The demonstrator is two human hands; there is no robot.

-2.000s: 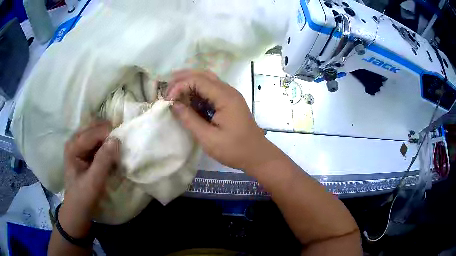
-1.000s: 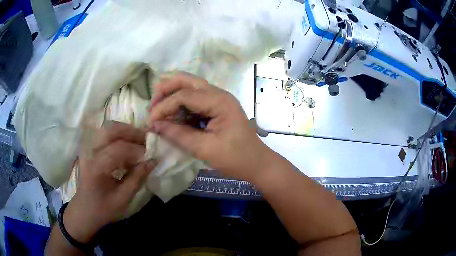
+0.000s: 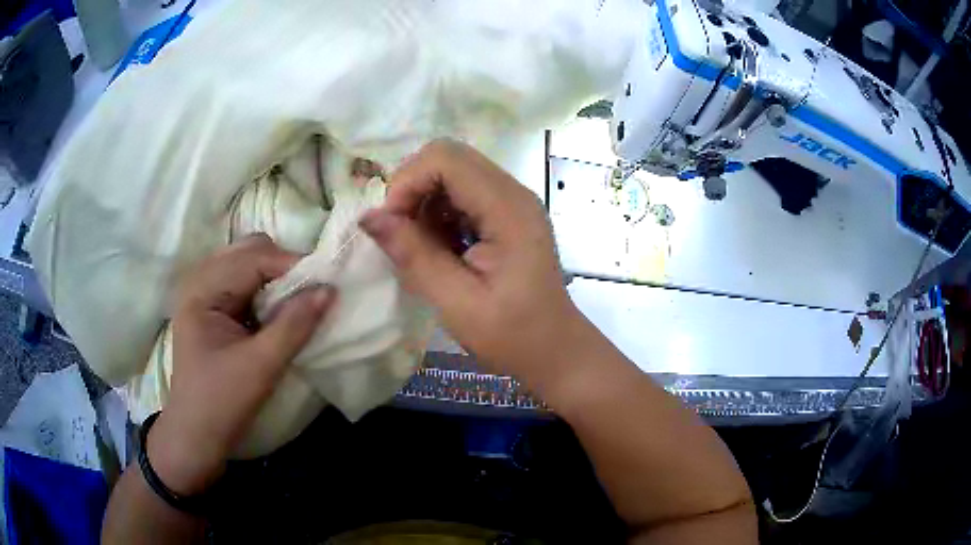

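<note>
The cream garment [image 3: 138, 245] lies in large loose folds over the left and back of the white table. My left hand [image 3: 240, 330] pinches a gathered part of it between thumb and fingers, low on the left. My right hand [image 3: 468, 240] is just to the right and higher, with thumb and fingertips closed at the upper end of a narrow cream seam edge [image 3: 343, 240]. Something small and dark shows inside my right palm; it is mostly hidden and I cannot tell what it is.
The white sewing machine [image 3: 745, 96] with a blue stripe stands at the right, with black fabric [image 3: 786, 183] under its arm. A ruler strip [image 3: 745, 400] runs along the front edge. Red handles [image 3: 933, 351] and a clear bag [image 3: 901, 373] are at the right end.
My hands have moved apart; my right hand has shifted right, and a stretch of seam edge shows between them. The cloth is held flatter than a second ago.
</note>
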